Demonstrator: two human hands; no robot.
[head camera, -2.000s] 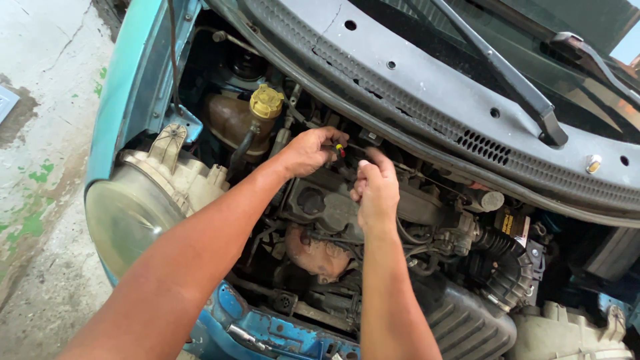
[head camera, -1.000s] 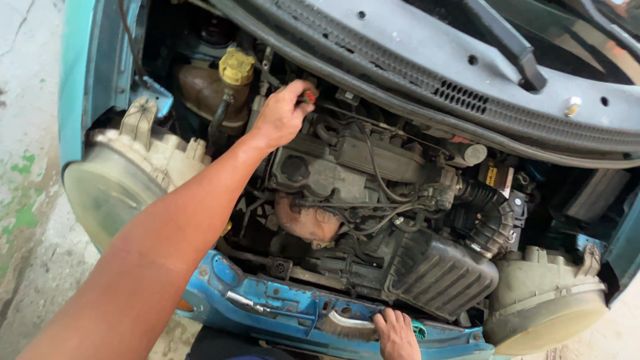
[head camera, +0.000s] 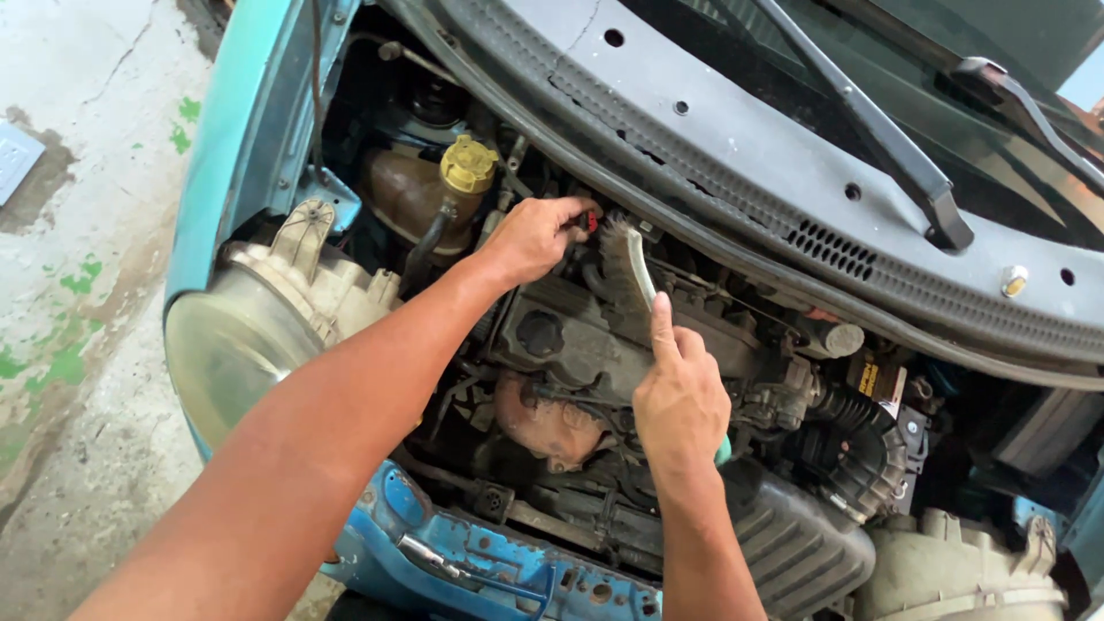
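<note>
My left hand (head camera: 539, 237) pinches a small red connector (head camera: 590, 222) between thumb and fingers at the rear of the engine, near the cowl. In my right hand (head camera: 684, 384) is a long-bristled brush (head camera: 640, 267), its index finger laid along the pale back and a green end showing below the palm. The dark bristles point left, close beside the red connector; whether they touch it I cannot tell. Below the brush lies the engine's valve cover (head camera: 586, 349) with a round black oil cap (head camera: 540, 334).
A yellow-capped reservoir (head camera: 467, 164) stands left of the engine. A ratchet wrench (head camera: 431, 556) rests on the blue front panel. Headlights (head camera: 237, 345) flank the bay, a ribbed air filter housing (head camera: 798, 535) sits front right, and the cowl (head camera: 690, 112) borders the rear.
My right hand, at the front panel beside the brush a second ago, has come up to the rear of the engine with the brush held. My left hand has stayed at the red connector.
</note>
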